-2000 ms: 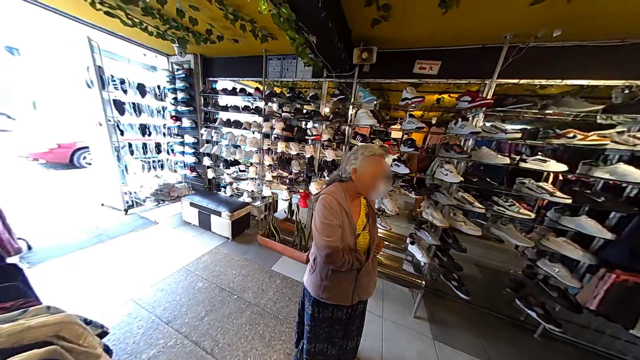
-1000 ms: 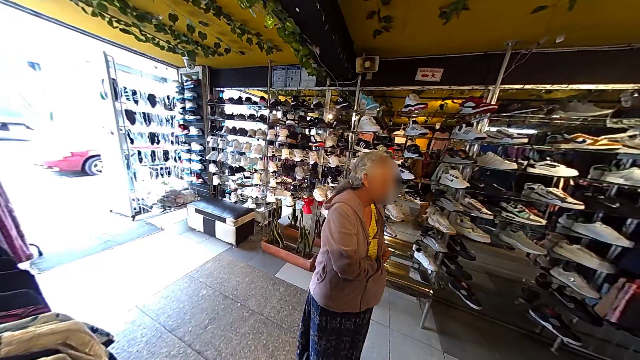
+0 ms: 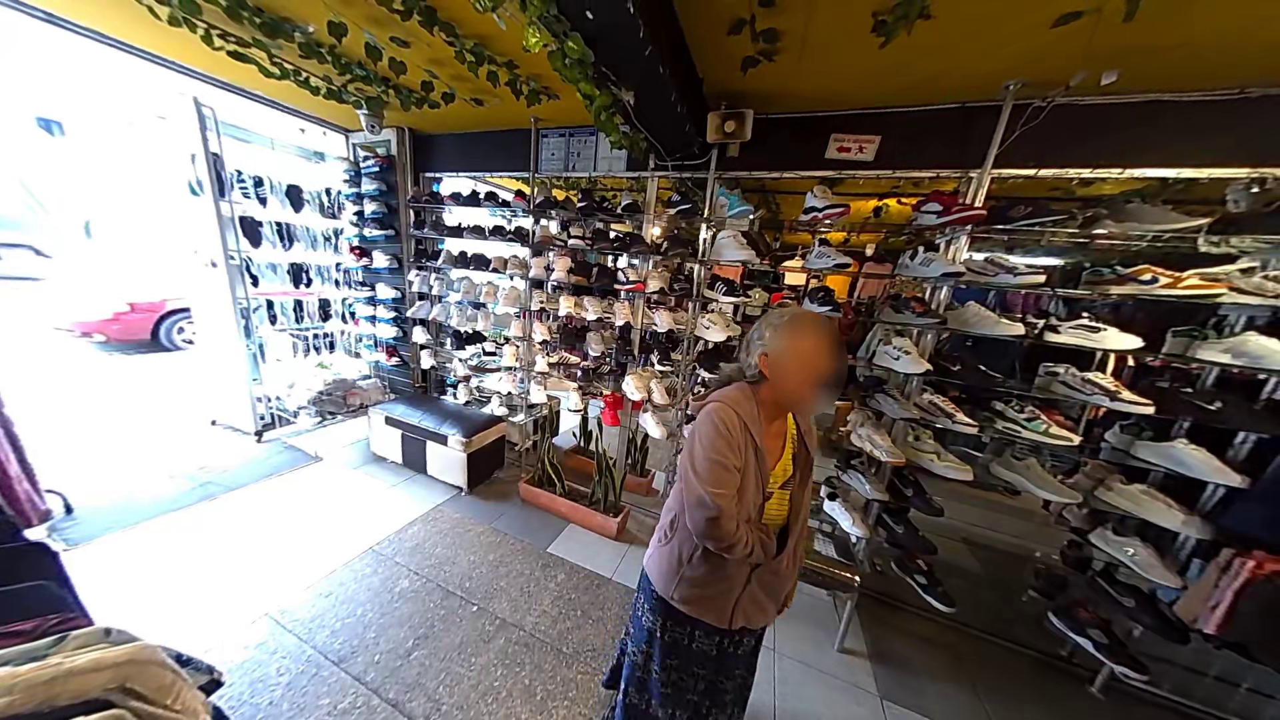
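Neither of my hands shows in the head view. A person in a mauve hooded jacket [image 3: 705, 490], a yellow top and a dark patterned skirt [image 3: 690, 640] stands a little right of the middle, leaning forward, with the hands close to the front of the jacket. Behind and to the right of the person, sneakers [image 3: 1090, 333] fill glass shelves on metal posts. More shoes [image 3: 480, 290] stand in rows on the back wall shelves. Folded clothing [image 3: 90, 675] lies at the lower left corner.
A black and white padded bench [image 3: 435, 440] stands before the back shelves. Beside it is a terracotta planter [image 3: 575, 508] with upright leafy plants. A metal rack [image 3: 230, 270] of footwear stands at the bright doorway, with a red car [image 3: 130, 322] outside. A metal bench leg [image 3: 845, 622] is right of the person.
The person leans further forward and the head is lower than two seconds ago. The red car shows more fully than in the oldest frame.
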